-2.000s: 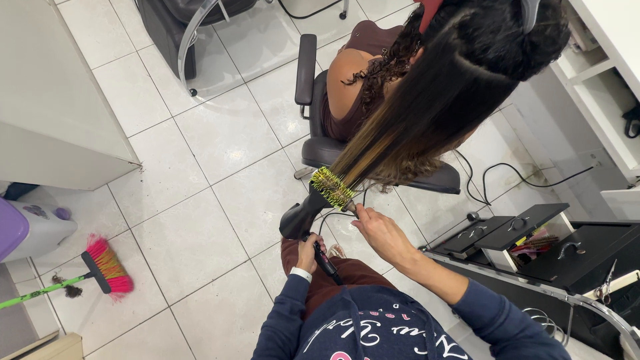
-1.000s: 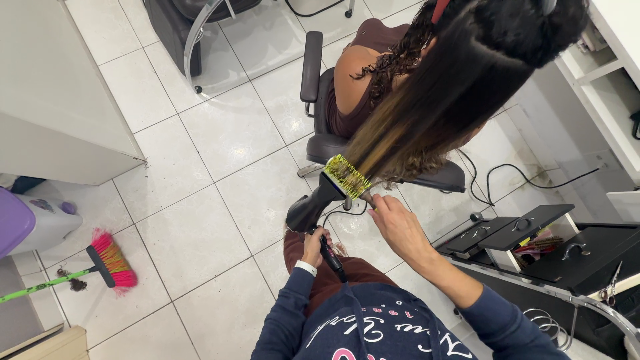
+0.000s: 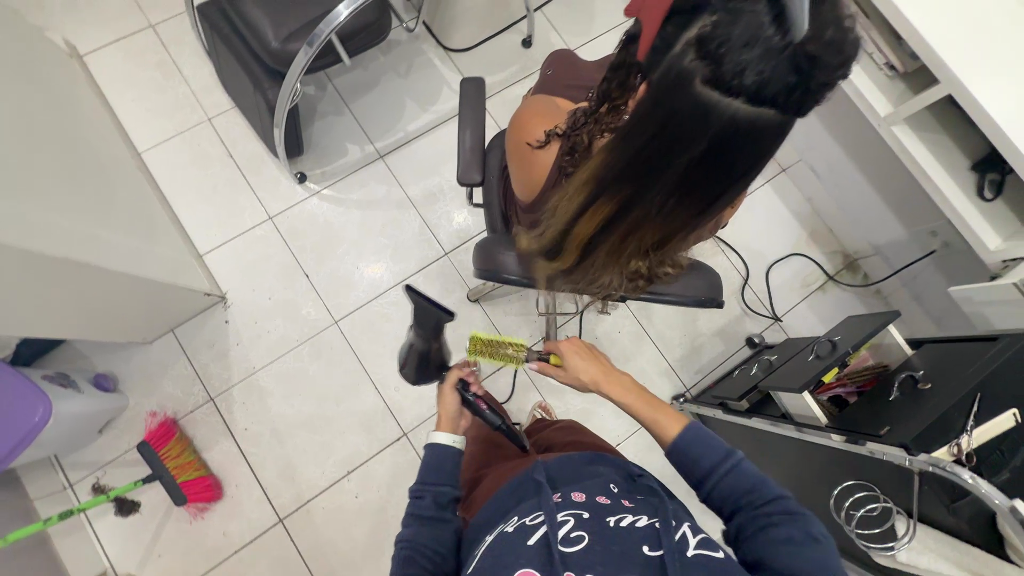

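Note:
My left hand point(image 3: 458, 400) is closed around the handle of a black hair dryer point(image 3: 426, 340), whose flat nozzle points up and away from me. My right hand point(image 3: 578, 364) grips a yellow round hairbrush point(image 3: 498, 349) by its handle; the bristles lie just right of the dryer, apart from the hair. A seated person's long dark hair point(image 3: 664, 160), lighter toward the ends, hangs straight over the back of a black salon chair point(image 3: 672, 282). Clips hold the upper hair, a red one point(image 3: 650, 24) at the front and a grey one at the crown.
On the right stands a black trolley point(image 3: 936, 352) with an open drawer of brushes, scissors point(image 3: 970, 432) and a comb. A black cable point(image 3: 832, 276) crosses the floor near it. A broom point(image 3: 172, 472) and a purple-lidded bin point(image 3: 24, 412) are at the left; another chair point(image 3: 296, 32) stands behind.
The round brush has left the hair ends, where it sat before, and is now nearer my body. The dryer has swung from beneath the hair to the left, its nozzle now turned upward.

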